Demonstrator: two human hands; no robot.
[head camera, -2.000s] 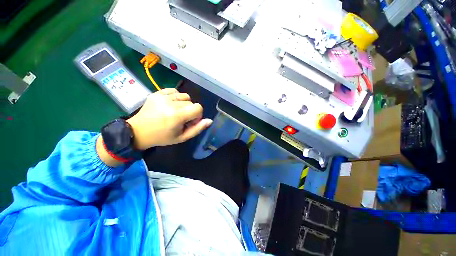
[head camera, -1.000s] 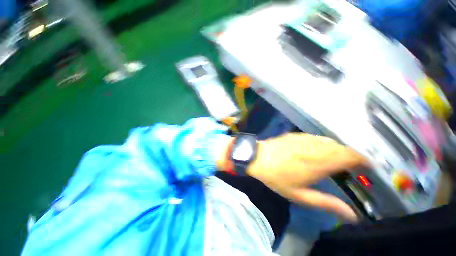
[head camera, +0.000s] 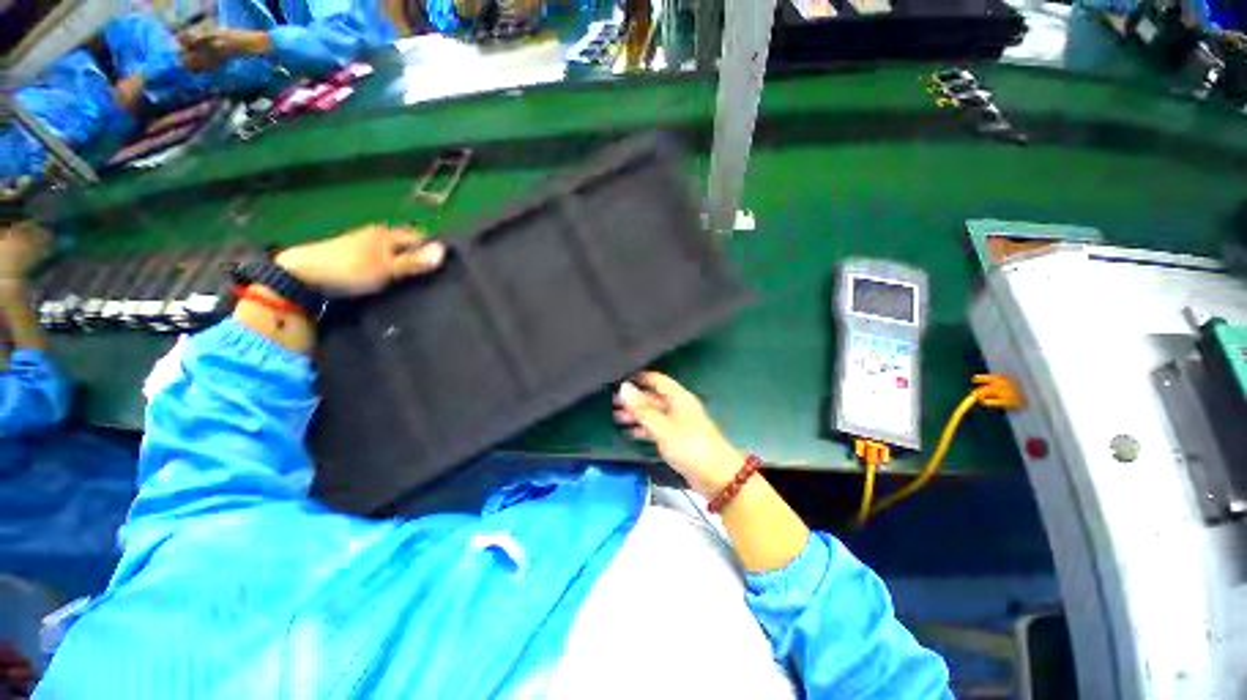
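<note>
A large black tray (head camera: 527, 321) with wide rectangular pockets and no parts visible in them lies slantwise in front of me over the green work surface, slightly blurred. My left hand (head camera: 363, 260), with a dark watch and red cord, holds its far left edge, thumb on top. My right hand (head camera: 673, 427), with a red bead bracelet, is at the tray's near edge. Its fingers are part bent, and whether they grip the edge is unclear.
A grey post (head camera: 736, 116) stands behind the tray. A pendant (head camera: 879, 353) with an orange cable and the white machine (head camera: 1080, 410) are at right. A thin frame (head camera: 442, 175) lies beyond the tray. Parts in a row (head camera: 137, 294) and people's blue sleeves (head camera: 322, 41) are at left.
The view has swung left from the machine to the green surface. The black tray is now in my left hand, which held nothing visible before. My right hand has come into view.
</note>
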